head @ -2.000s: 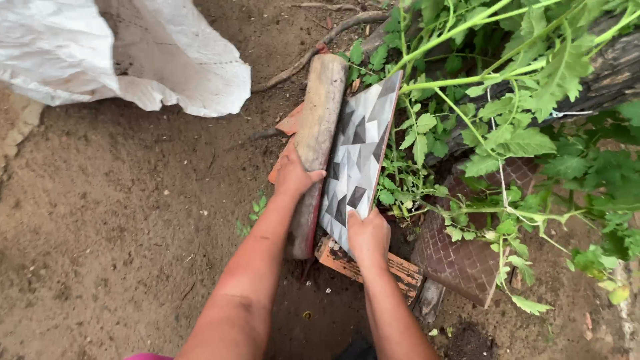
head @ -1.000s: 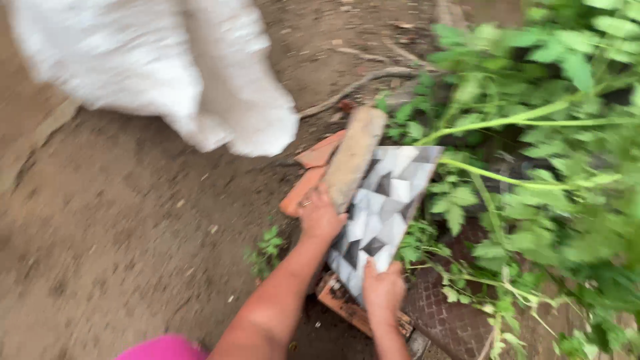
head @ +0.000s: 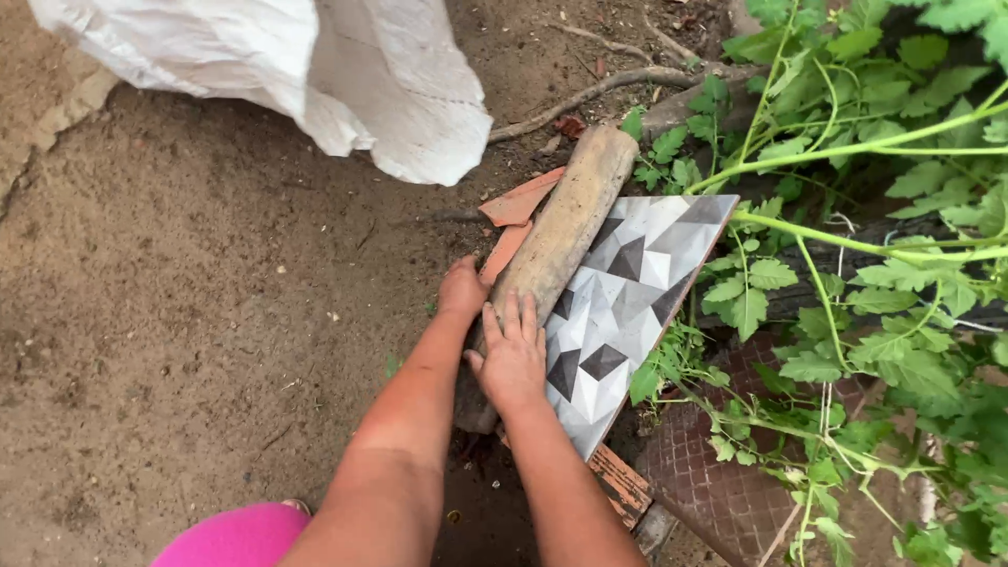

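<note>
A thick wooden log [head: 587, 189] lies slantwise across a patterned grey, white and black tile [head: 630, 276] and some terracotta pieces [head: 524, 198]. My left hand [head: 463, 290] is at the log's left side, beside a terracotta piece; its fingertips are partly hidden, so its grip cannot be told. My right hand [head: 513, 358] rests on top of the log with fingers spread, close to the tile's left edge. Beneath the tile's lower end, part of an orange brick [head: 622, 482] shows.
A white woven sack [head: 394, 87] lies at the upper left on bare soil. Leafy green plants [head: 882, 315] with long stems crowd the right side, over a brown textured tile [head: 724, 457]. A root [head: 598, 90] crosses the ground above the log. My pink-clothed knee [head: 236, 539] shows below.
My right hand has left the patterned tile's lower end and now lies on the log. The tile has swung from steeply tilted to lying flatter beside and partly under the log.
</note>
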